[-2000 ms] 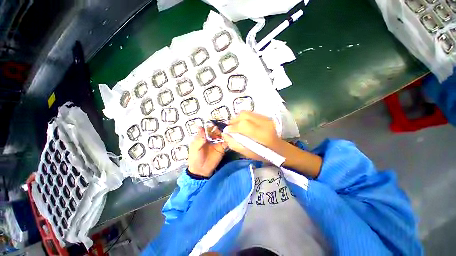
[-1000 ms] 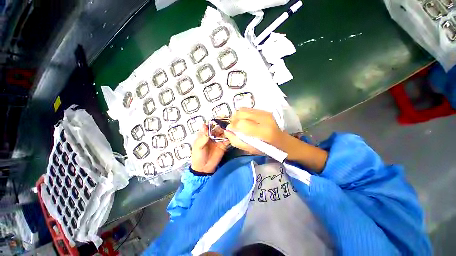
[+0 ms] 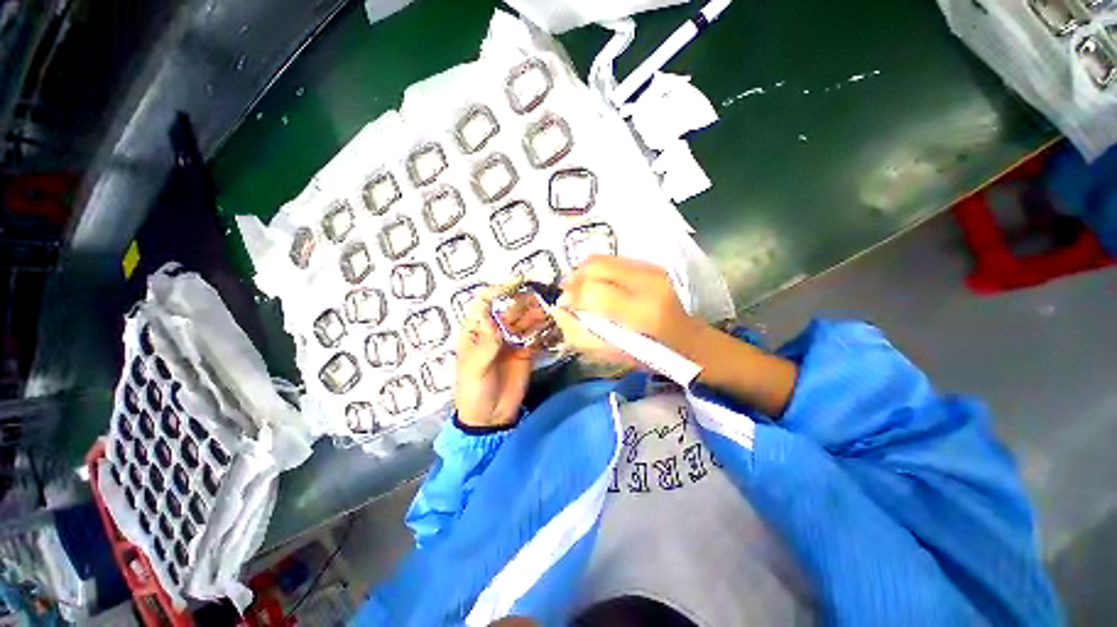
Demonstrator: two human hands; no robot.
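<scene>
My left hand (image 3: 492,367) holds a silver rounded-square metal frame (image 3: 523,316) in its fingertips, just over the near edge of the parts tray. My right hand (image 3: 621,306) grips a white marker pen (image 3: 637,347), its dark tip end at the frame's upper right edge. Whether the tip touches the frame cannot be told. The white parts tray (image 3: 484,64) lies in front of me with rows of similar frames in it, on a thin crinkled liner. My hands hide part of its near right side.
A second tray of dark-looking frames (image 3: 159,456) stands at the left over a red crate (image 3: 127,557). A white stick-like piece (image 3: 671,47) and paper pieces (image 3: 671,110) lie beyond the tray. Another tray (image 3: 1063,74) is at the upper right. A red stool (image 3: 1023,251) stands below the bench edge.
The frame in my left hand has turned so its open face shows more, and has shifted slightly left. My right hand keeps the pen at it. The view has shifted slightly.
</scene>
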